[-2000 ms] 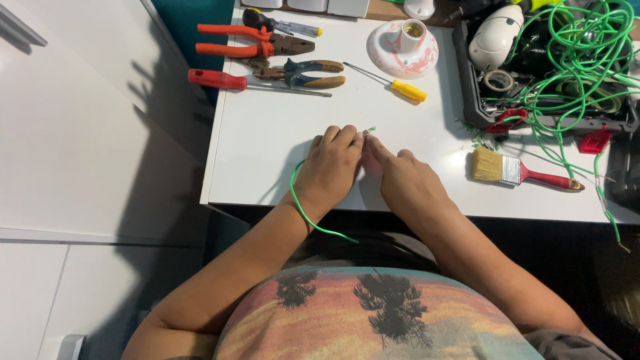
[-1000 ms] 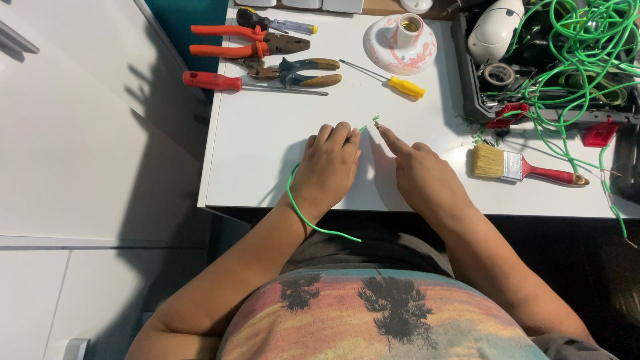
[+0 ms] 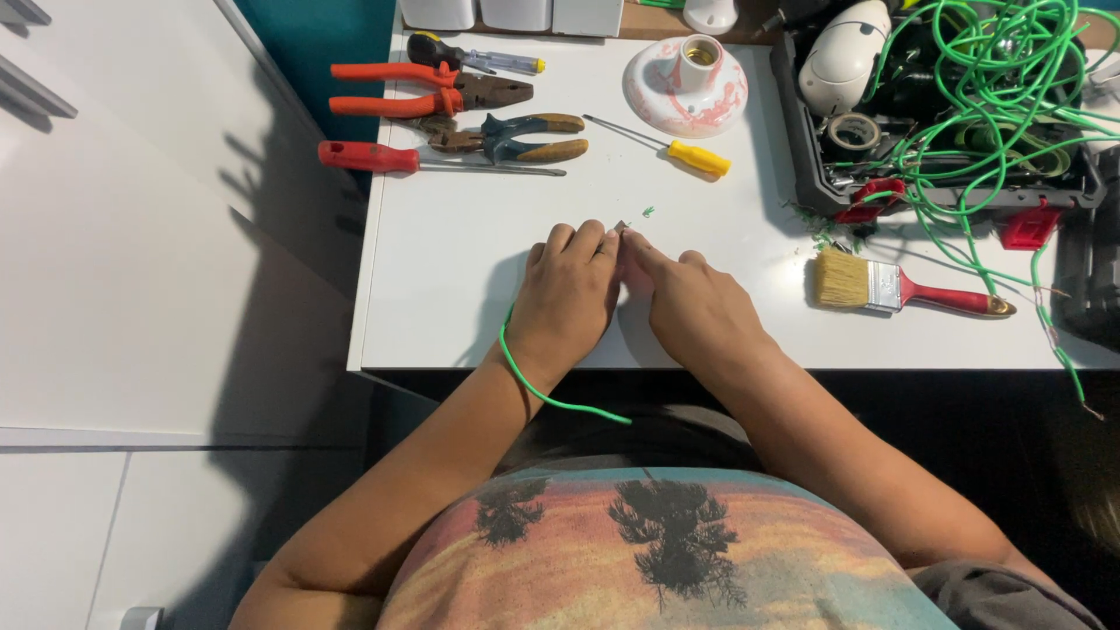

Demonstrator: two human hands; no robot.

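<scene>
My left hand [image 3: 569, 293] is closed on a length of green insulated wire [image 3: 560, 402], whose loose part curves round my wrist and hangs past the table's front edge. Close against it, my right hand [image 3: 704, 302] has its index fingertip at a small metal blade tip [image 3: 621, 227]; the rest of that tool is hidden by the fingers. Small green insulation scraps [image 3: 648, 212] lie just beyond the fingertips. A yellow-handled screwdriver [image 3: 698, 159] and a white lamp holder [image 3: 687, 87] with reddish smears are farther back.
Orange-handled combination pliers [image 3: 394, 90], blue-and-tan cutting pliers [image 3: 534, 138], a red-handled screwdriver [image 3: 372, 157] and a black-handled screwdriver [image 3: 429, 51] lie back left. At right are a paintbrush [image 3: 949, 296] and a black toolbox [image 3: 792, 149] with tangled green wire [image 3: 989, 105].
My right index finger has come back from the scraps to beside my left fingertips. The left hand stays at about the same place with the wire.
</scene>
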